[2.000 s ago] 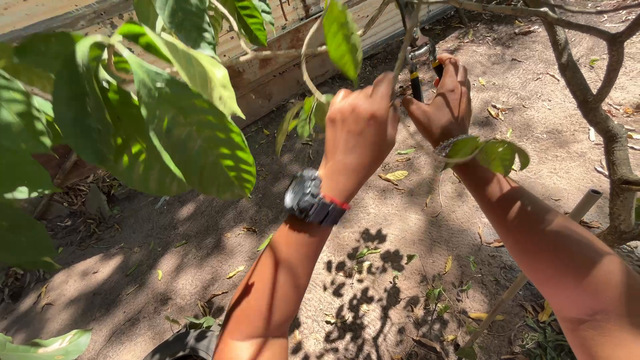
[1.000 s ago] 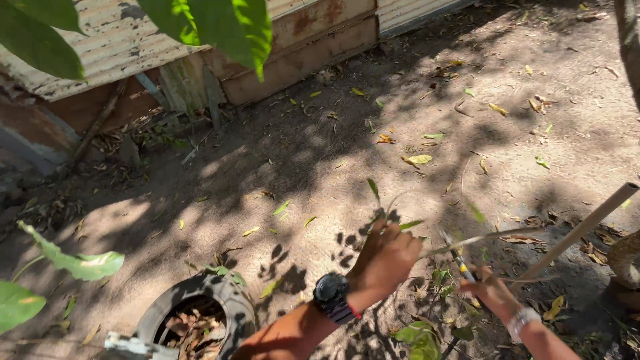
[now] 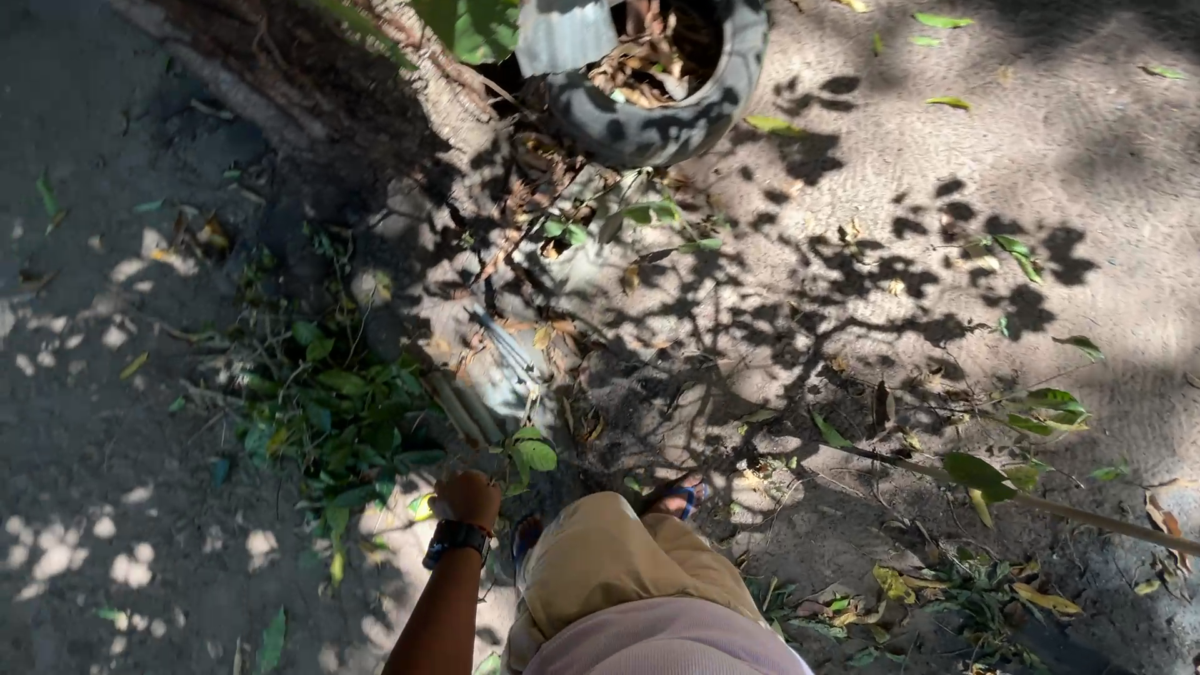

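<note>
My left hand (image 3: 467, 499), with a dark watch (image 3: 458, 541) on its wrist, is low and left of my knees. Its fingers are bunched near a leafy twig (image 3: 532, 452); whether it grips the twig cannot be told. A heap of cut green leaves and twigs (image 3: 342, 403) lies on the ground just beyond and left of this hand. My right hand is out of view, and no cutting tool shows. At the right, a thin branch or stick (image 3: 1078, 514) slants across, with green leaves beside it.
An old tire (image 3: 647, 131) filled with dry leaves stands at the top, a grey corrugated piece (image 3: 565, 37) on its edge. A tree trunk (image 3: 309, 84) is at upper left. My sandalled foot (image 3: 677, 499) rests on sandy ground among fallen leaves.
The view has swung down and left. My left hand, earlier holding a branch beside my right hand, is now beside the leaf heap. My right hand and its cutting tool have left view.
</note>
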